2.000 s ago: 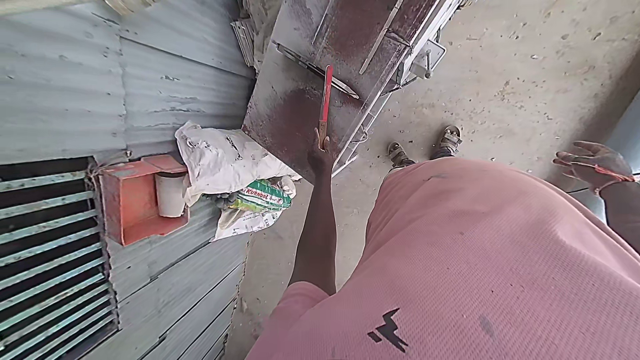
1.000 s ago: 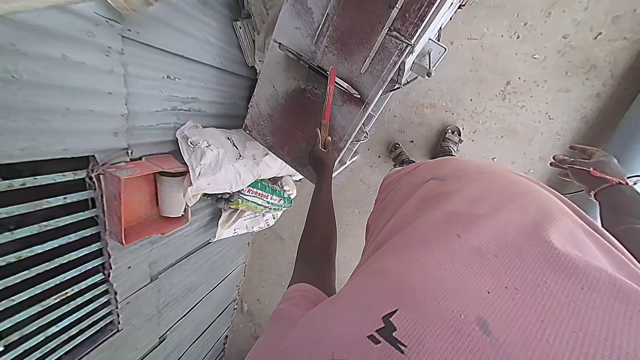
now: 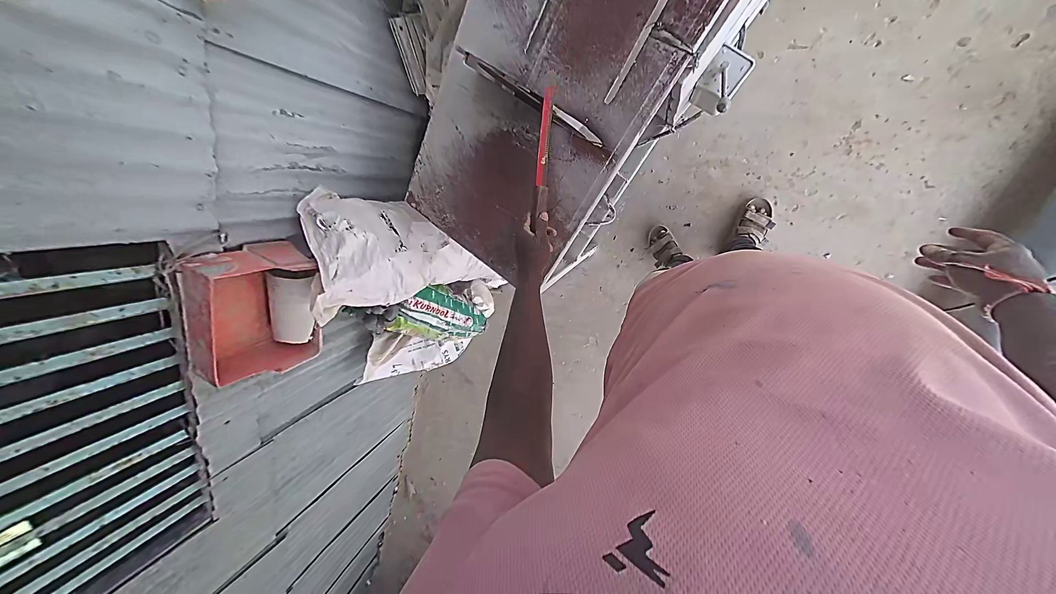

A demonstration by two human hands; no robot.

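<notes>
My left hand [image 3: 536, 235] is reached out over a dark reddish-brown, worn tabletop [image 3: 487, 181], with its fingers closed around the lower end of a long, narrow red tool [image 3: 544, 136]. The tool's exact kind cannot be told. Its red part points away from me, and its far end lies across or just above a dark strip with a pale pointed end [image 3: 577, 125] on the tabletop. Off to the right side is my right hand [image 3: 982, 266], its fingers apart and nothing seen in it. A red band circles that wrist. A grey surface shows behind it, partly hidden.
White sacks [image 3: 396, 252] and a green printed bag [image 3: 441, 313] lie left of the table. Beside them, an orange-red box [image 3: 202, 318] holds a whitish container [image 3: 290, 305], near a barred opening [image 3: 91, 355] and corrugated metal sheets [image 3: 107, 124]. A metal fitting [image 3: 722, 78] juts from the table's right edge.
</notes>
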